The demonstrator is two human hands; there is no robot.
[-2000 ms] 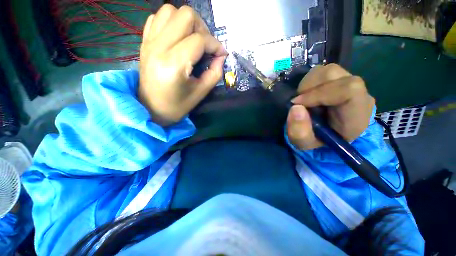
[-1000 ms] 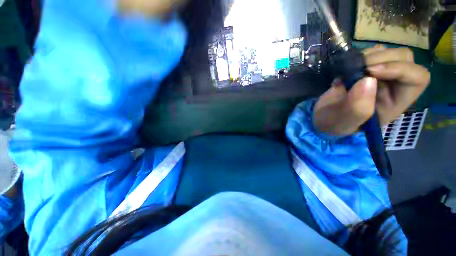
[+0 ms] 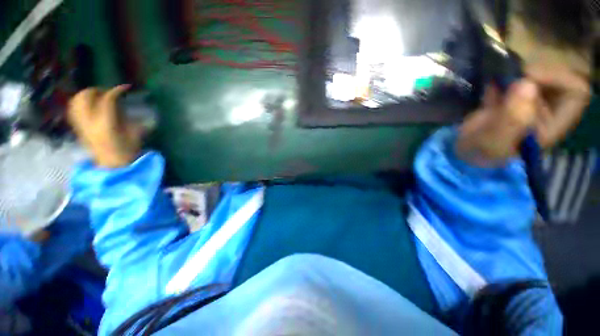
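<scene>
The picture is blurred. My right hand (image 3: 520, 121) is closed around the dark handle of the soldering iron (image 3: 534, 177), right of the open unit; its shiny barrel points up and left. The open unit (image 3: 395, 72) lies in its black frame (image 3: 368, 118), with the crowded circuit board strip and a teal patch along its near edge. My left hand (image 3: 105, 128) is far to the left, fingers bent, beside a small greyish item (image 3: 141, 113). I cannot tell if it holds that item.
Red lead wires (image 3: 256, 36) fan out left of the frame, beside long dark bars (image 3: 125, 33). The tan solder drip board (image 3: 559, 56) is at the upper right, partly behind my right hand. A round white fan (image 3: 29, 187) and another person's blue sleeve (image 3: 26, 262) are at the left.
My left hand has left the board and now shows far left. My right hand has moved right from the board with the iron. The view has shifted, so the unit appears further right.
</scene>
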